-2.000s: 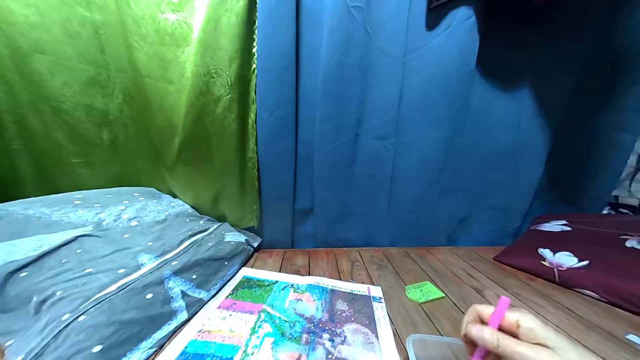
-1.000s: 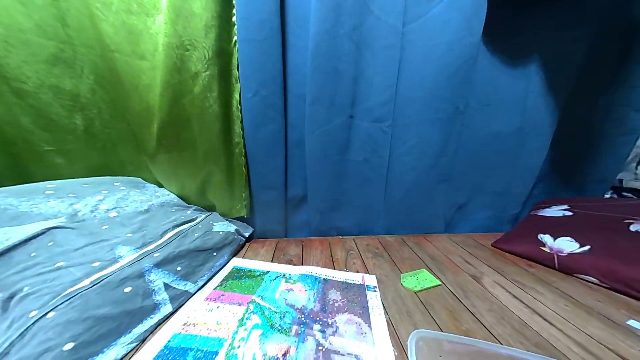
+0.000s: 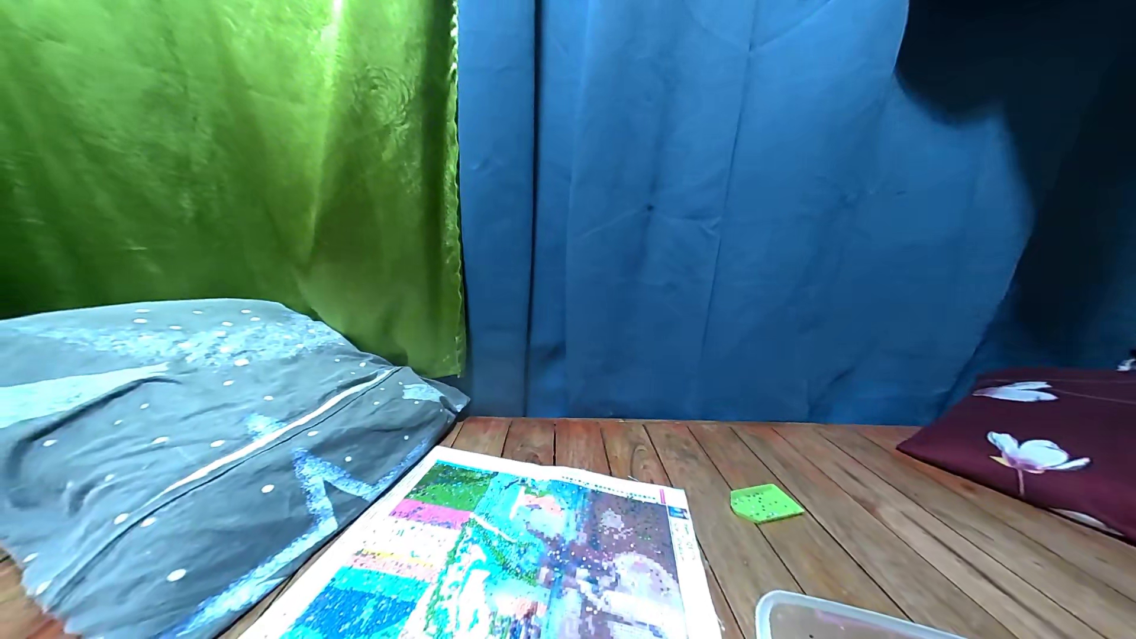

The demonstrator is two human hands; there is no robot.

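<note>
Neither my left hand nor my right hand shows in the head view. A partly covered diamond painting canvas (image 3: 532,559) with a white printed border lies on the wooden boards at the bottom centre, its lower part cut off by the frame. To its right, apart from it, lies a small green tray (image 3: 765,503) with dark specks on it. Only the rim and a corner of a clear plastic container (image 3: 834,612) show at the bottom edge. The pink pen is out of view.
A grey pillow or bedding with blue and white patterns (image 3: 240,444) lies at the left, against the canvas's side. A dark red floral pillow (image 3: 1056,444) lies at the right. Green (image 3: 222,160) and blue curtains (image 3: 657,213) hang behind the wooden floor (image 3: 852,506).
Two seconds ago my right hand held a pink pen over the plastic container; it has left the view. The canvas and green tray lie as before.
</note>
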